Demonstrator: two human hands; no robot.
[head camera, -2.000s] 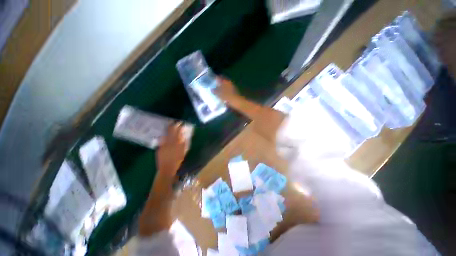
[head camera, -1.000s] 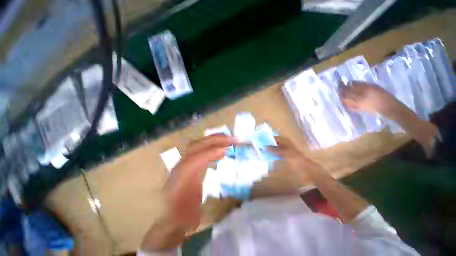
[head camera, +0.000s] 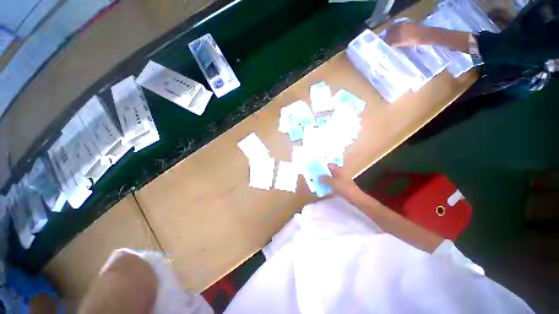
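Observation:
White leaflets (head camera: 262, 173) and light-blue sachets (head camera: 317, 178) lie in a loose, overlapping pile on the cardboard bench cover (head camera: 202, 214). My right hand (head camera: 331, 176) is at the near edge of the pile, its fingertips against a blue sachet; whether they grip it is unclear. My left hand is not in view; only a blurred bare part of my left arm and its sleeve show at the bottom left, cut off by the edge. A clear blister tray with a dark product (head camera: 214, 66) lies on the green conveyor belt (head camera: 276, 49) beyond the pile.
White retail cartons (head camera: 174, 87) lie in a slanted row on the belt at left, with clear trays at its far left end. Another person's hand (head camera: 401, 34) is on the clear empty trays (head camera: 383, 67) at upper right. A red stool (head camera: 436, 205) stands below the bench.
The view has shifted. My left hand has left the pile and the picture; my right hand has come back from the belt to the pile. The other person's hand stays at the empty trays.

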